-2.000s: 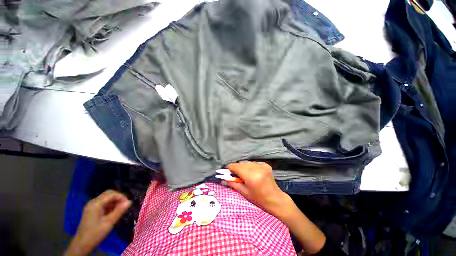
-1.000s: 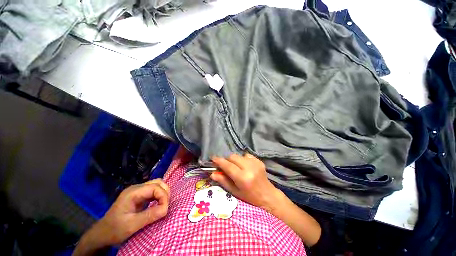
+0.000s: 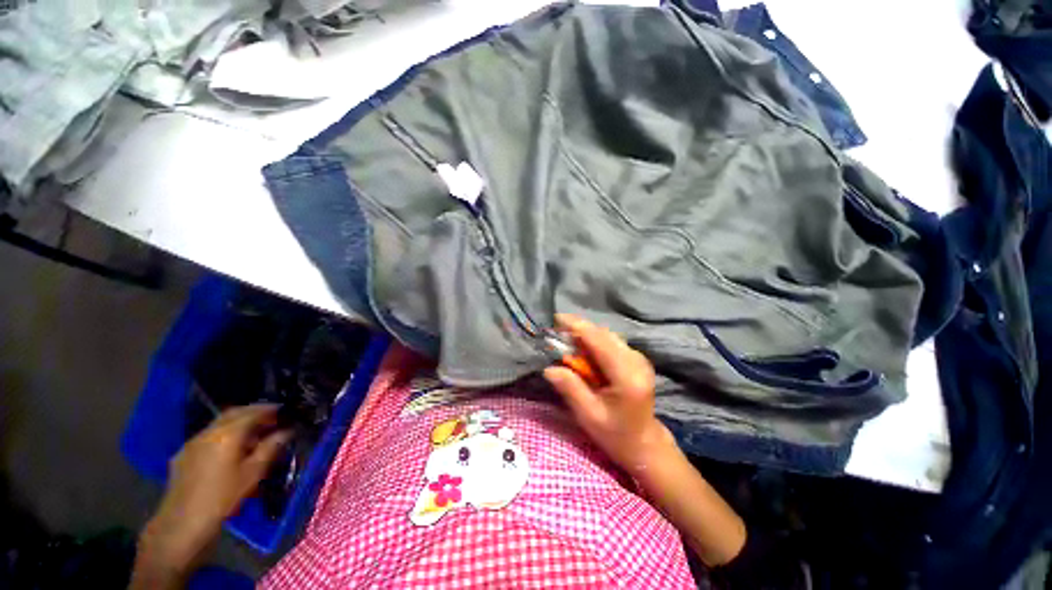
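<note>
An inside-out denim jacket (image 3: 646,219) lies before me, grey-green inside with dark blue edges. A white label (image 3: 461,181) sits on its left part beside a seam. My right hand (image 3: 611,386) is at the jacket's near edge, shut on thread snips (image 3: 580,367) with an orange handle. The short blades point up-left at the lower end of the dark seam. My left hand (image 3: 219,473) is off the jacket, at the lower left over a blue bin. It is blurred, and I cannot tell if it holds anything.
The blue bin (image 3: 163,403) with dark contents stands below the table's left edge. A pale grey garment heap (image 3: 81,81) lies at the upper left of the white table (image 3: 219,207). A dark blue garment (image 3: 992,346) hangs over the right edge. My pink checked apron (image 3: 554,530) touches the near side.
My left hand has moved left, from in front of the apron to over the bin. My right hand has moved up and right onto the jacket, with the snips. The view has shifted slightly.
</note>
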